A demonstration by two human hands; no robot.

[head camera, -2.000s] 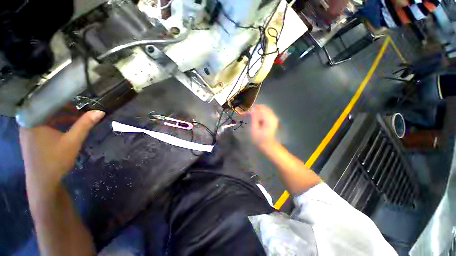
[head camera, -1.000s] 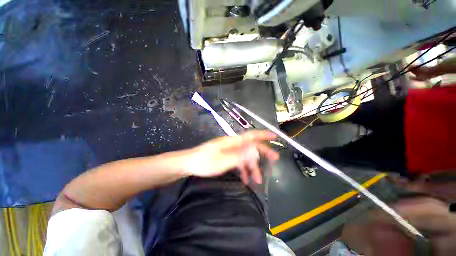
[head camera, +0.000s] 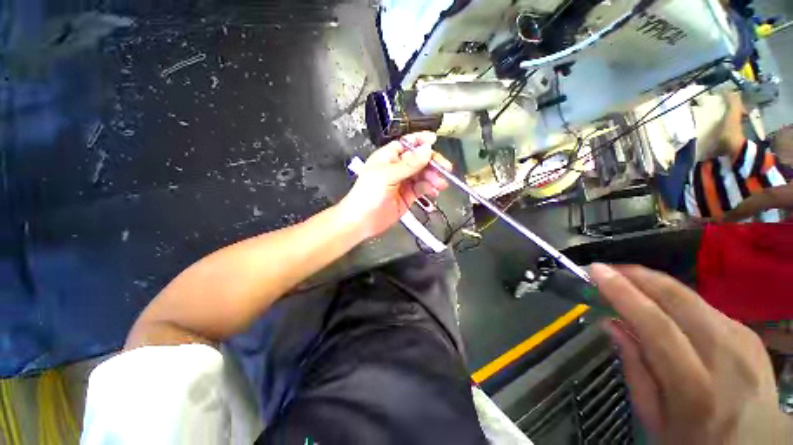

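Observation:
A long thin shiny rod runs slantwise from the machine's arm end towards the lower right. My left hand pinches its far end with the fingertips, close beside the dark end of the cylinder arm. My right hand, large and close to the camera, holds its near end; a dark part there is partly hidden by the fingers. A white strip lies on the black table edge, its middle covered by my left hand. The thread snips show only partly beside my left fingers.
The machine head stands at the upper right, with thin black cables and a pale-yellow tape roll below it. The scratched black table spans the left. A person in a striped top and a red surface are at the right.
My left hand has moved up from above the strip and closed on the rod's far end. My right hand has come further into view with the near end. The camera view has shifted.

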